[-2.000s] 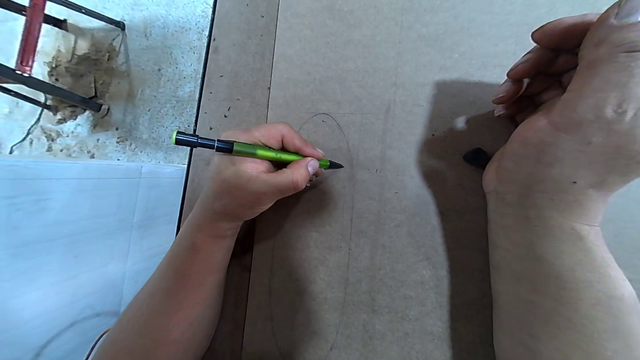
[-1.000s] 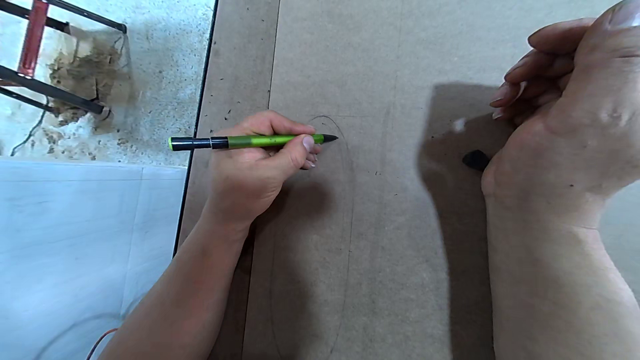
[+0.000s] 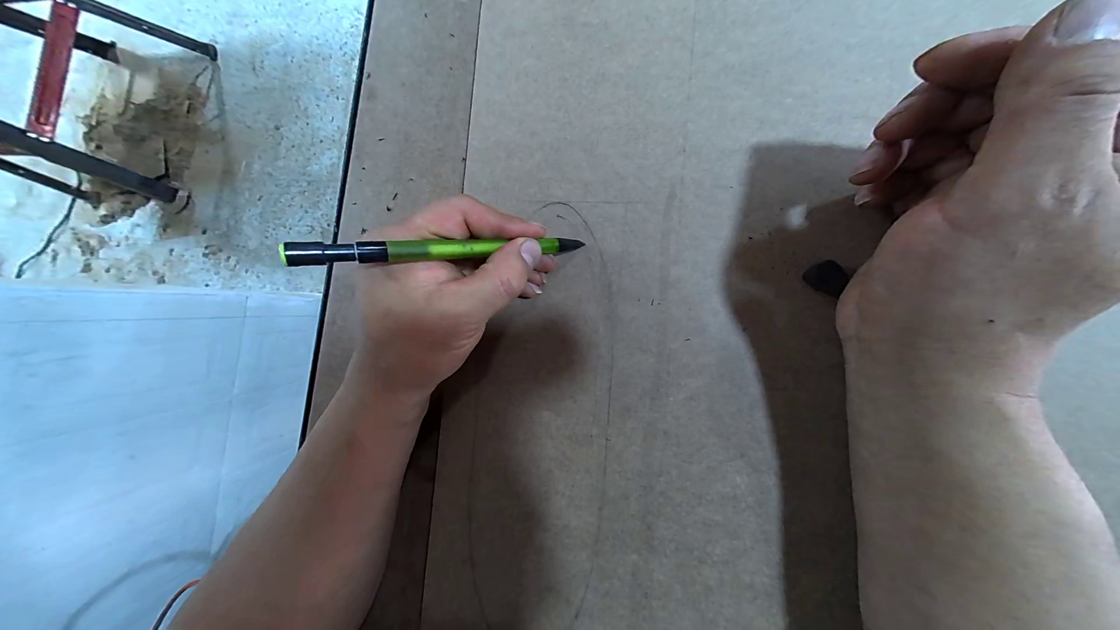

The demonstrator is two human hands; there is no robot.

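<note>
My left hand [image 3: 455, 289] holds a green and black pen or mechanical pencil [image 3: 437, 251] between thumb and fingers. Its dark tip lies beside the upper right curve of a long, narrow oval outline [image 3: 610, 367] drawn on a brown fibreboard sheet [image 3: 700, 490]. A faint straight line crosses near the top of the oval. My right hand [image 3: 1006, 166] rests at the right on its outer edge, palm turned inward and fingers loosely curled; nothing shows in it. Beside the heel of that hand lies a small black object [image 3: 826, 277], partly hidden, perhaps an eraser.
The sheet lies on a brown board [image 3: 402, 114] with dark specks, whose black edge runs down the left. Beyond it are a metal frame with dark legs and a red bar [image 3: 54, 70], a stained floor [image 3: 271, 131] and a pale, bluish-white surface [image 3: 131, 420].
My left hand has moved a little up the sheet from two seconds ago, and the pen lies closer to level. Since one second ago its tip is slightly lower. My right hand stays in place.
</note>
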